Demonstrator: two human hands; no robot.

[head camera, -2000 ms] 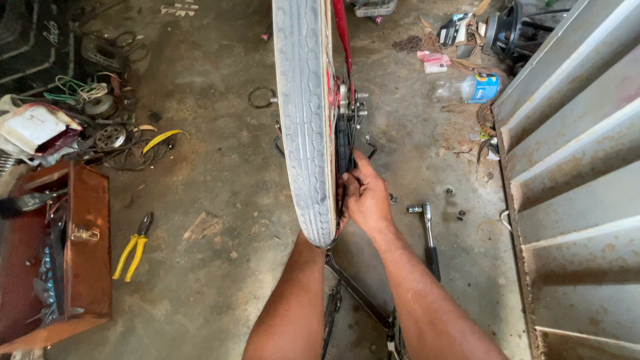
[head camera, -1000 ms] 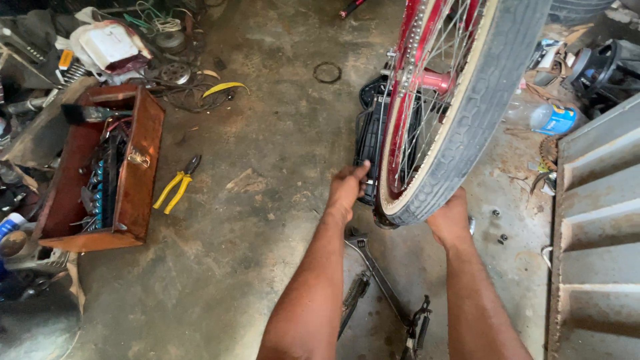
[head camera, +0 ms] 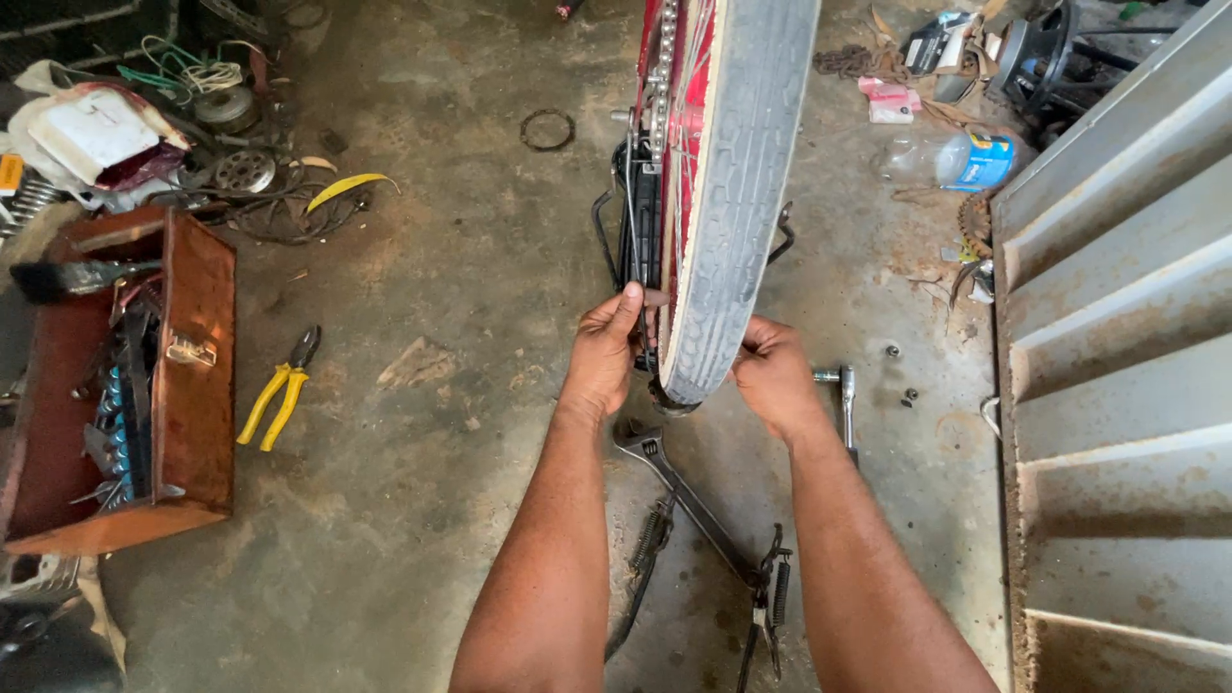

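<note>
A bicycle wheel with a grey tyre [head camera: 746, 183] and red rim stands upright before me, its chain [head camera: 662, 87] on the left side. Beside it on the left is a black rear carrier rack [head camera: 640, 217]. My left hand [head camera: 608, 351] grips a thin metal rod of the rack between thumb and fingers. On the wheel's right side, my right hand [head camera: 778, 371] has its fingers curled near the tyre's lower edge; what they hold, if anything, is hidden. Below the wheel an adjustable wrench [head camera: 688, 496] lies between two kickstand-like parts with springs [head camera: 650, 539].
Yellow-handled pliers [head camera: 281, 390] and an open wooden toolbox [head camera: 197, 385] are on the left. A ratchet wrench [head camera: 848, 404] lies right of my right hand, near small nuts [head camera: 909, 397]. A plastic bottle [head camera: 953, 161] and a corrugated metal panel [head camera: 1116, 375] are farther right.
The wheel has turned from its slanted pose a second ago to a more edge-on one. Two seconds ago my right hand was at the axle side; now it is lower by the tyre.
</note>
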